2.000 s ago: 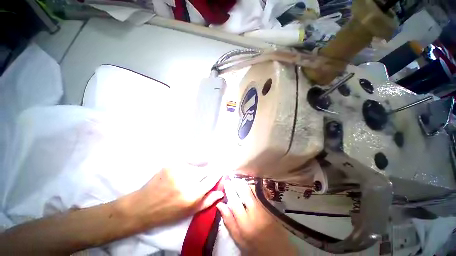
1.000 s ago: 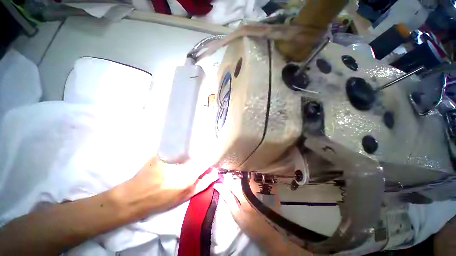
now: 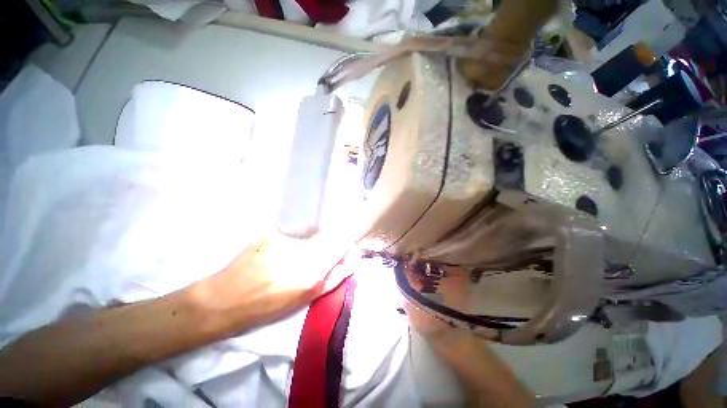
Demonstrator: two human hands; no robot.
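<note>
A red band [image 3: 316,343] with a dark edge runs from the needle area down toward my lap. White cloth [image 3: 88,231] spreads left of the sewing machine [image 3: 422,151] and under the band. My left hand [image 3: 267,279] lies on the cloth beside the band's upper end, its fingers washed out by the lamp glare. My right hand [image 3: 446,307] is right of the needle, partly behind the machine's guard; its fingers are hidden or lost in glare. The presser foot and needle cannot be made out in the glare.
The lamp [image 3: 311,163] hangs on the machine head's left side. A tan cone [image 3: 510,40] and metal rods stand on the machine top. Red and white pieces [image 3: 323,8] lie behind the table. White cloth [image 3: 689,351] lies at the lower right, with part of a person's skin at the edge.
My right hand has moved right, away from the band's upper end, to behind the guard. My left hand stays near the needle. The camera view has shifted a little.
</note>
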